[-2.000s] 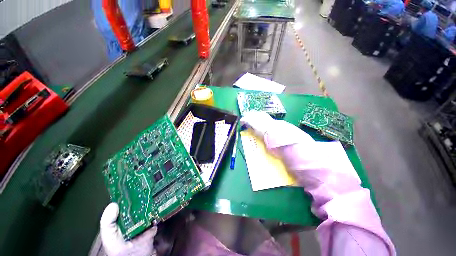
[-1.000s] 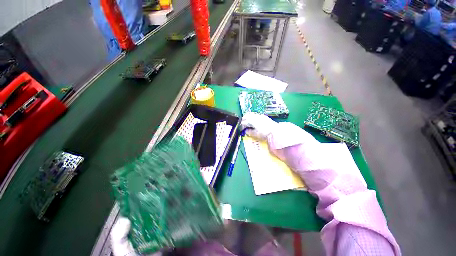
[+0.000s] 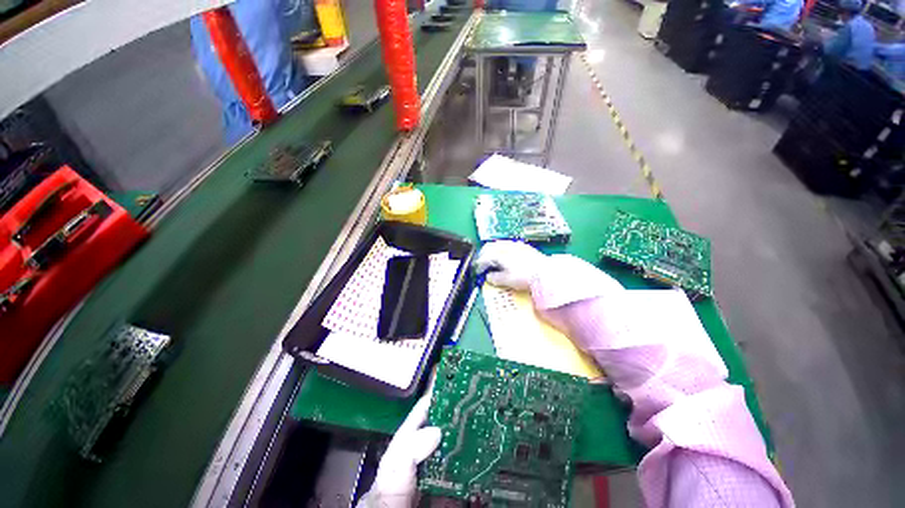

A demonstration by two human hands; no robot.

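My left hand (image 3: pixel 405 458), in a white glove, holds a green circuit board (image 3: pixel 506 432) by its left edge, in front of the table. Pale traces and small dark chips show on the board. My right hand (image 3: pixel 508 264), white-gloved below a pink sleeve, rests at the top of a white sheet (image 3: pixel 508 322) on yellow paper (image 3: pixel 558 342). Its fingers are curled, with something dark blue at the fingertips; whether it is gripped is unclear. A pen with blue parts (image 3: pixel 462 322) lies left of the sheet, partly hidden by the board.
A black tray (image 3: pixel 298 337) holds dotted sheets and a dark flat object (image 3: pixel 405 298). A yellow pot (image 3: pixel 404 204) and two boards (image 3: pixel 521 216) (image 3: pixel 657 252) stand on the green table. The conveyor (image 3: pixel 213 268) at left carries several boards beside a red tray (image 3: pixel 64 263).
The board in my left hand has moved right, from over the conveyor and tray edge to the table's front, and turned. The black tray is now uncovered. My right hand stays by the sheet.
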